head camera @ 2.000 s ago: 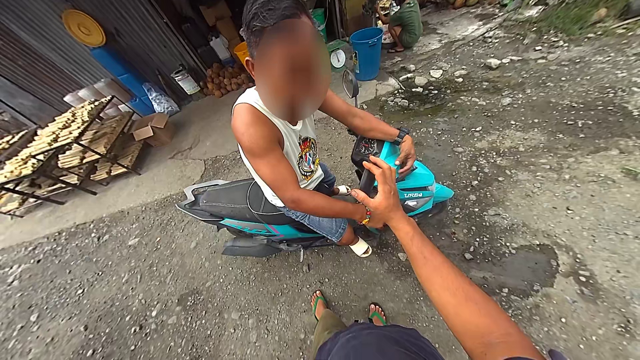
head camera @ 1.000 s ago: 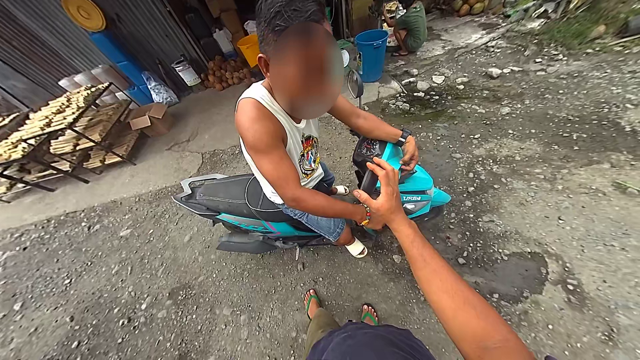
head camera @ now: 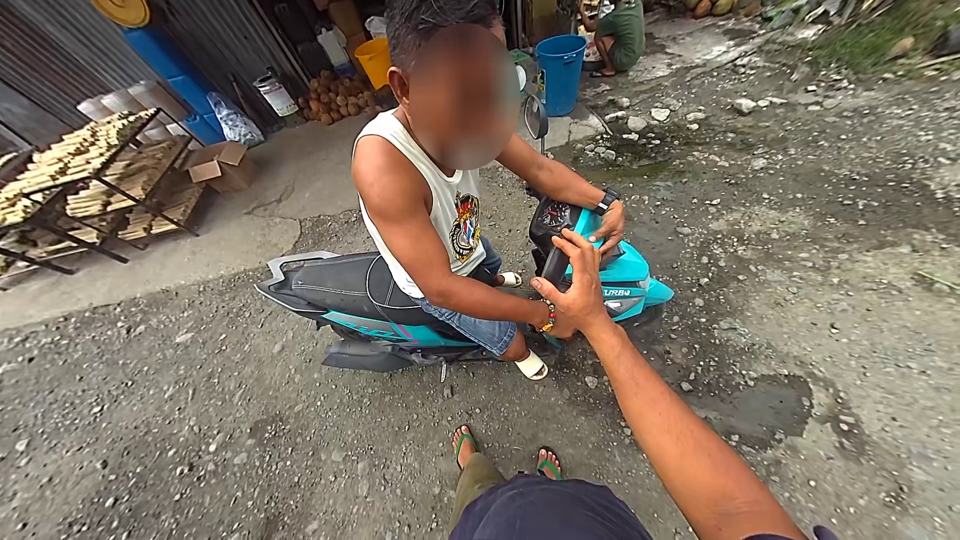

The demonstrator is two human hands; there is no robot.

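My right hand [head camera: 576, 289] reaches in from the lower right with its thumb and fingers spread, at the black handlebar grip [head camera: 556, 265] of a turquoise and black motor scooter [head camera: 634, 268]. Whether the palm touches the grip is hidden. A person in a white sleeveless shirt [head camera: 456, 217] and denim shorts sits astride the scooter's black seat [head camera: 345, 281]. One of that person's hands rests on the front cowl by the instrument cluster [head camera: 555, 214]; the other, with a beaded bracelet, is low beside my wrist. My left hand is out of view.
Wire racks of pale sticks [head camera: 82, 161] stand at the left near an open cardboard box [head camera: 222, 166]. Coconuts [head camera: 336, 97], a yellow bucket [head camera: 375, 61] and a blue bin [head camera: 559, 75] are behind. Another person [head camera: 622, 34] crouches beyond. Loose stones [head camera: 744, 106] lie on the gravel.
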